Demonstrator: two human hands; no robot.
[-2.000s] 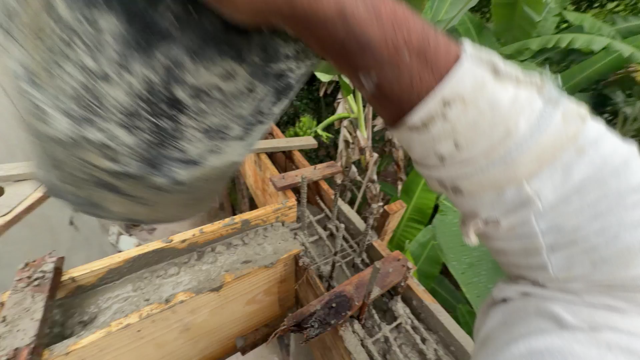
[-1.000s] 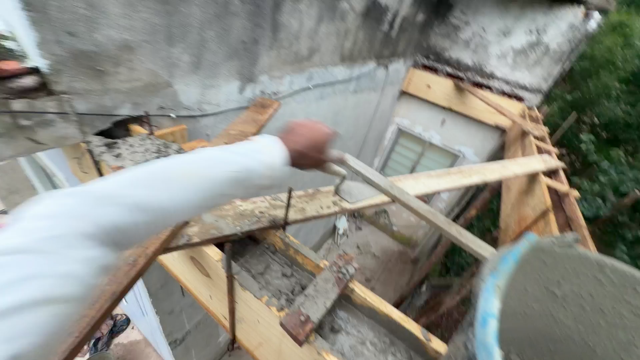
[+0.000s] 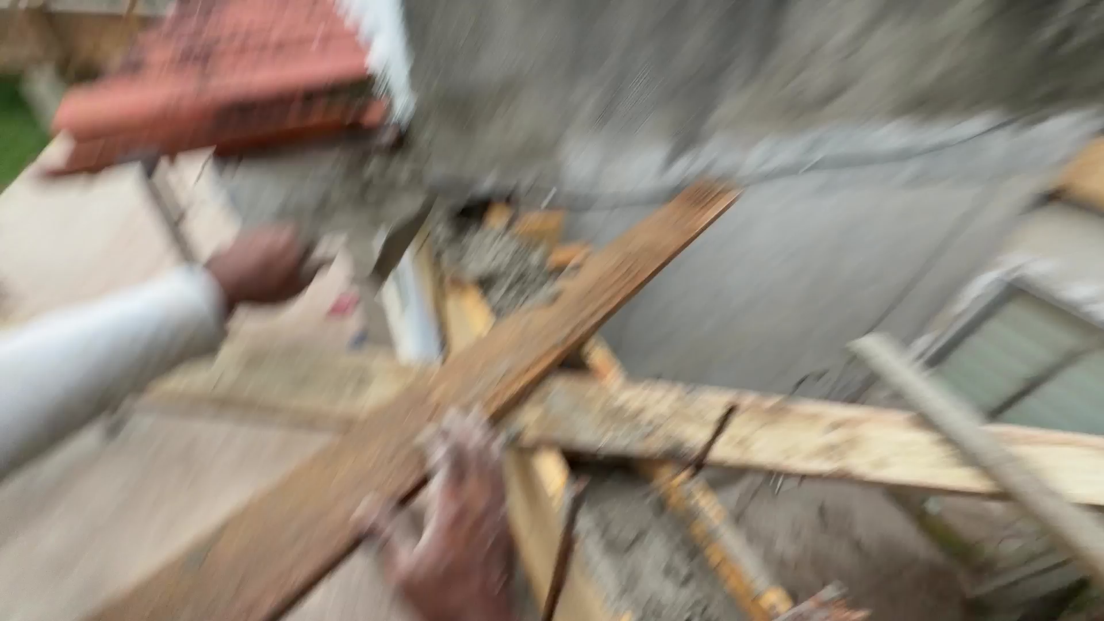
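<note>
At the left, my left hand [image 3: 267, 263] is closed around the handle of a trowel, and its blurred metal blade [image 3: 401, 246] points up and right toward the wall. My right hand [image 3: 461, 526], smeared with grey, comes up from the bottom edge, with fingers and thumb spread against the edge of a long brown wooden plank [image 3: 517, 354]. The plank lies diagonally across a paler board [image 3: 776, 431]. Wet concrete [image 3: 638, 543] fills wooden formwork below, and more concrete [image 3: 500, 259] lies beyond the plank.
A rough grey wall [image 3: 733, 86] runs along the back. Red roof tiles [image 3: 233, 78] jut out at upper left. Rusty rebar [image 3: 565, 548] stands up from the formwork. A narrow wooden strip [image 3: 975, 440] slants across the pale board, near a window [image 3: 1022, 354] at right.
The view has swung left. The bucket of concrete visible one second ago is out of frame. My right hand has come into view at the brown plank.
</note>
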